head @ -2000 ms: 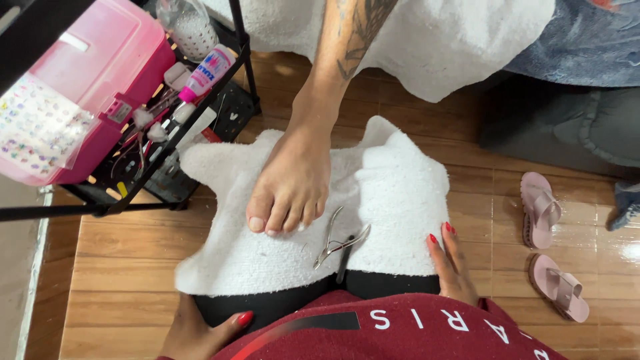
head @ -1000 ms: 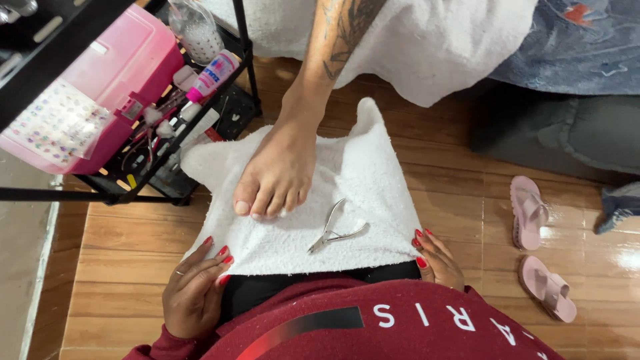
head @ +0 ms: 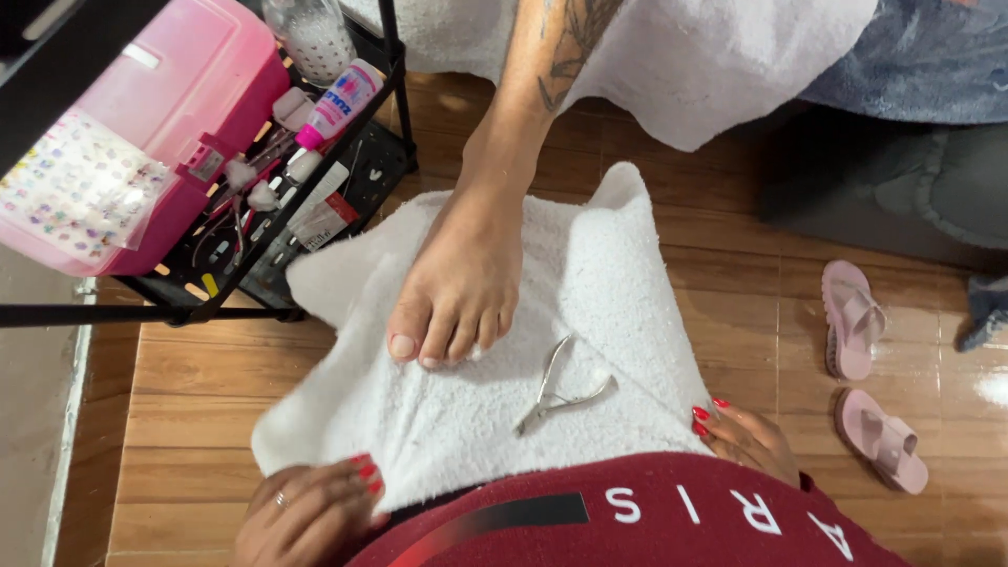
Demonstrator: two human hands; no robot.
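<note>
A white towel (head: 614, 276) lies over my lap, and another person's bare foot (head: 465, 276) rests on it, toes toward me. Right of the toes, metal cuticle nippers (head: 551, 390) lie on the towel with their handles spread. My left hand (head: 311, 508), with a ring and red nails, is at the towel's near left corner; its fingers are bent, and whether they pinch the cloth is unclear. At the near right edge, my right hand (head: 748, 437) touches the towel with its fingertips, its thumb hidden.
A black rolling cart (head: 402, 146) at the left carries a pink plastic case (head: 197, 87), a small bottle (head: 339, 102) and several tools. Pink sandals (head: 854, 319) stand on the wooden floor at the right. A dark padded seat (head: 890, 181) is at the upper right.
The towel now reaches farther over my lap than two seconds ago, covering the dark clothing seen there before. My left hand has come up from beside my lap to the towel's near corner.
</note>
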